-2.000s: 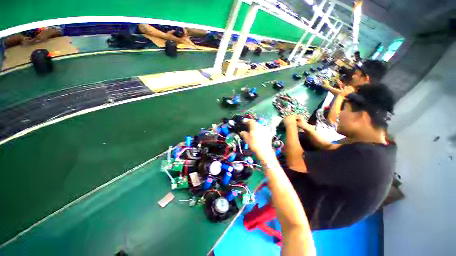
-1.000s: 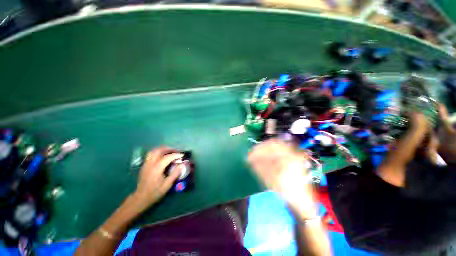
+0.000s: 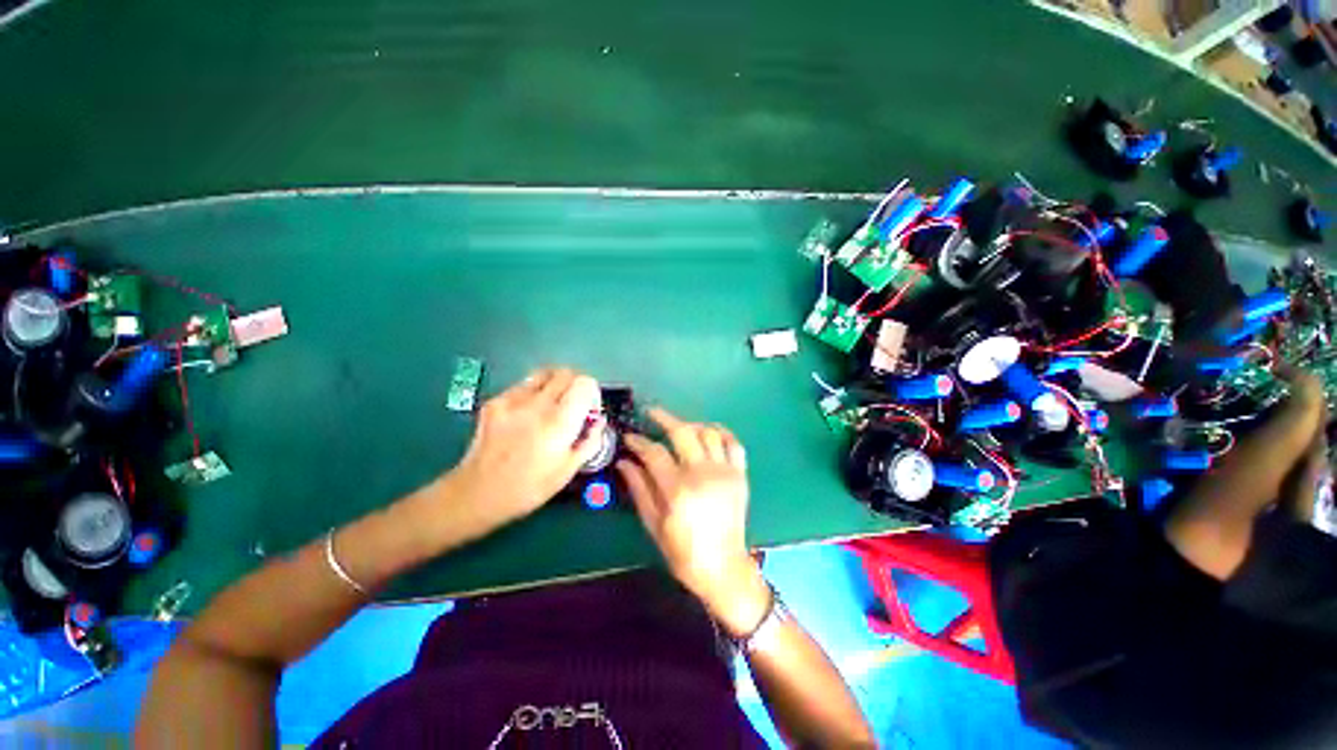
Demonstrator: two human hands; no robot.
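Note:
A black speaker housing [image 3: 617, 402] with a silver-grey speaker driver [image 3: 597, 446] stands on the green bench in front of me, partly hidden by my hands. A blue battery [image 3: 597, 495] shows its round reddish end at the near side. My left hand [image 3: 540, 432] holds the unit from the left, its fingers over the top. My right hand [image 3: 689, 484] is at its right side, thumb and fingers close to the housing; whether it grips is hidden. A small green module board [image 3: 465, 384] lies left of my left hand. A whitish tab [image 3: 773, 343] lies to the right.
A heap of unit subassemblies [image 3: 990, 359] lies at the right, another [image 3: 91, 531] at the left edge. Single units [image 3: 1114, 139] sit on the darker belt [image 3: 587, 103] beyond. A neighbouring person's arm [image 3: 1268, 476] is at the right, near a red stool [image 3: 938, 608].
The view has turned left from the neighbour and the right heap to the bench before me. My right hand has come from beside the heap to the unit that my left hand holds.

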